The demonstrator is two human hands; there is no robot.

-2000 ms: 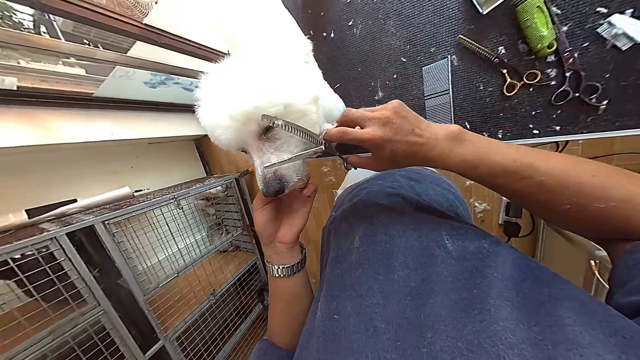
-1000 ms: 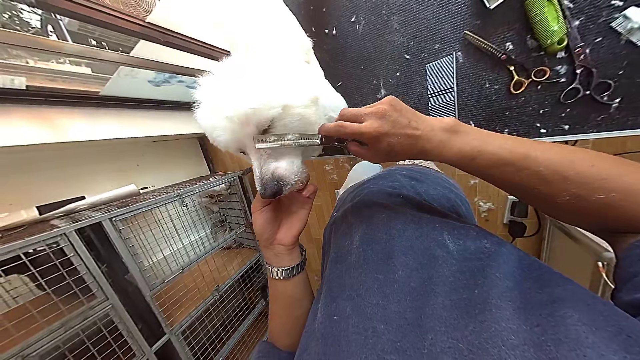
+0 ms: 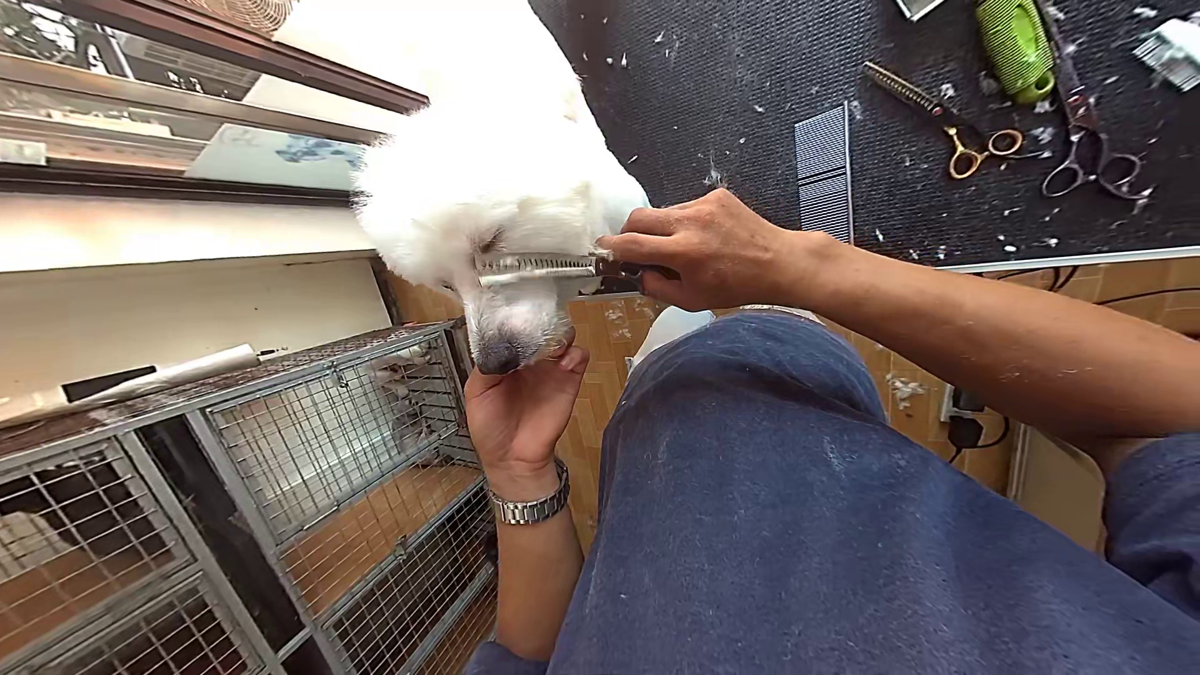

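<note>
A fluffy white dog (image 3: pixel 506 150) has its head lowered, its dark nose pointing down the view. Under its chin, my left hand (image 3: pixel 527 408) cups the muzzle, with a metal watch on the wrist. My right hand (image 3: pixel 708 248) grips a pair of thinning shears (image 3: pixel 536 269) by the handles, which my fingers partly hide. The toothed blade and the other blade lie nearly together across the top of the muzzle, just below the eye. The right hand is beside the dog's cheek.
On the black textured grooming table (image 3: pixel 722 94) lie a metal comb (image 3: pixel 824 173), gold-handled thinning shears (image 3: pixel 947 122), dark-handled scissors (image 3: pixel 1087 150) and a green-handled tool (image 3: pixel 1017 47) among fur clippings. Wire cages (image 3: pixel 319 450) stand at the lower left. A plug with a cable (image 3: pixel 966 431) is beyond my knee.
The shears' blades were spread across the muzzle two seconds ago; they have come nearly together. My left hand has stayed under the chin.
</note>
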